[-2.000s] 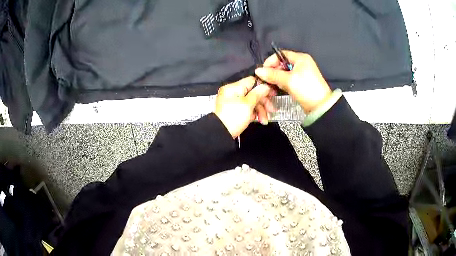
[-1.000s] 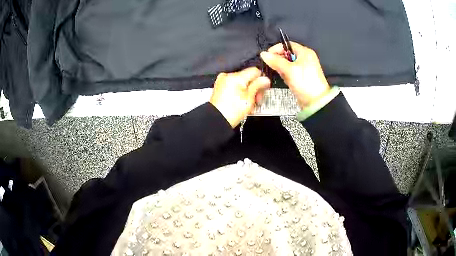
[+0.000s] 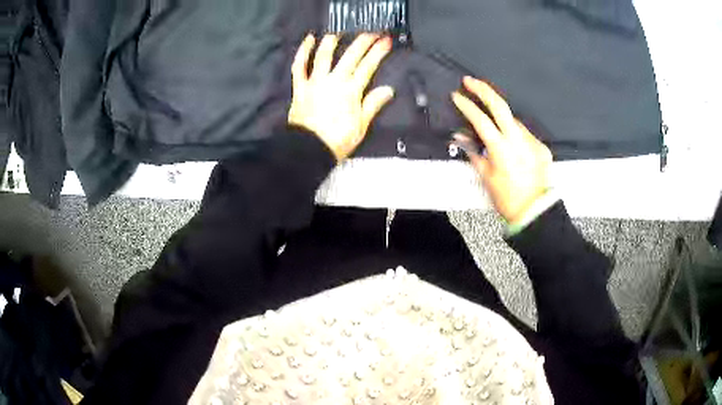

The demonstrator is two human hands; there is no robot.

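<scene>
A dark jacket (image 3: pixel 214 79) lies across the white table, its long hem towards me. A dark label with pale print (image 3: pixel 368 16) shows at the top centre. Small shiny round dots, probably snap buttons (image 3: pixel 401 146), show near the hem and the centre opening. My left hand (image 3: pixel 339 95) lies on the jacket just below the label, fingers spread. My right hand (image 3: pixel 500 146) is at the hem right of centre, fingers apart. Something small and blurred shows by its thumb; I cannot tell whether it holds it.
The white table edge (image 3: pixel 602 190) runs in front of me. Dark sleeves or folded cloth (image 3: pixel 39 103) hang over its left side. The speckled floor (image 3: pixel 134 237) shows below. A metal frame (image 3: pixel 689 285) stands at the lower right.
My hands have moved apart from the centre opening. My left hand has gone up and left and opened flat. The dark slim tool earlier in my right hand no longer shows clearly.
</scene>
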